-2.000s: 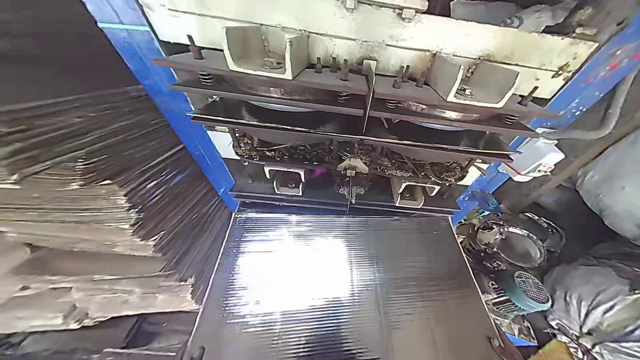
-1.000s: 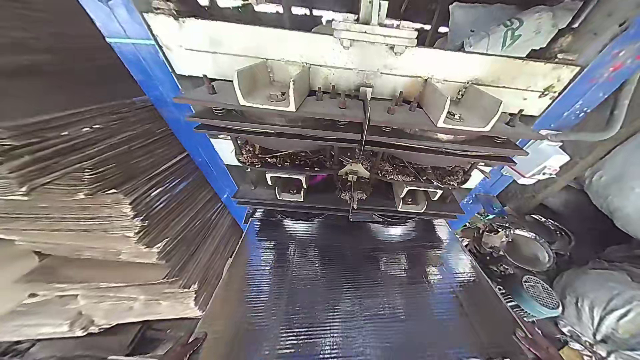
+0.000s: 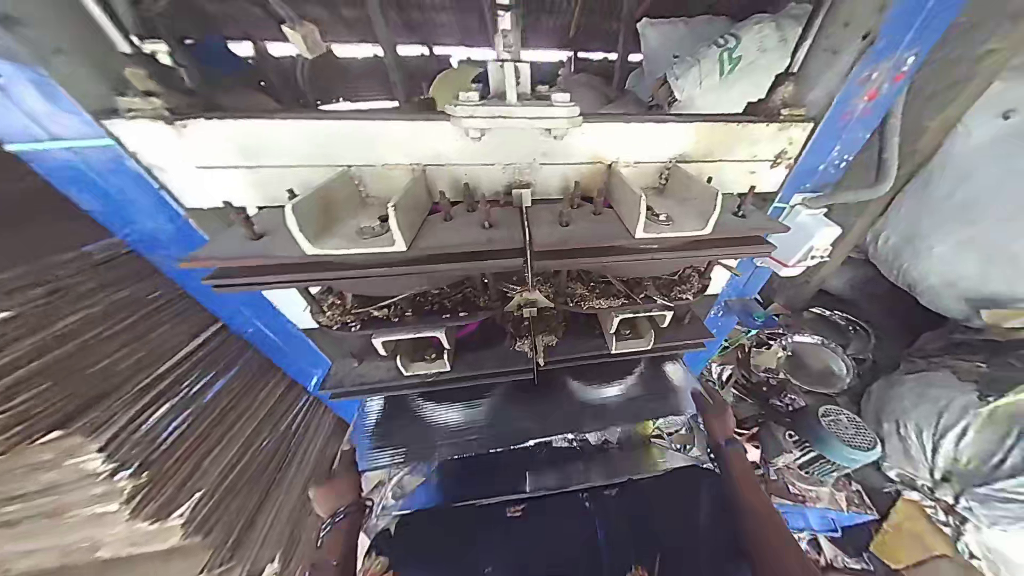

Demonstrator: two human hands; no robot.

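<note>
A shiny dark sheet (image 3: 512, 412) lies below the lower plates of a blue-framed press machine (image 3: 472, 156), its far part reaching under them. At its left edge is my left hand (image 3: 336, 488), a bracelet on the wrist. My right hand (image 3: 714, 412) is at the right edge of the sheet, fingers toward the machine, and seems to grip it. The fingers of the left hand are blurred. Above the sheet, the upper metal plates (image 3: 480, 260) sit close together, with white channel brackets (image 3: 356, 212) on top.
Tall stacks of brown sheets (image 3: 120, 480) stand at the left beside the blue post (image 3: 208, 272). On the right are a round metal pan (image 3: 816, 364), a teal motor (image 3: 836, 440), scraps and large filled sacks (image 3: 952, 200). A white electrical box (image 3: 800, 236) hangs by the right post.
Both hands have come into fuller view and moved forward toward the machine. The shiny sheet has moved in under the lower plates. The upper plates sit closer together than before.
</note>
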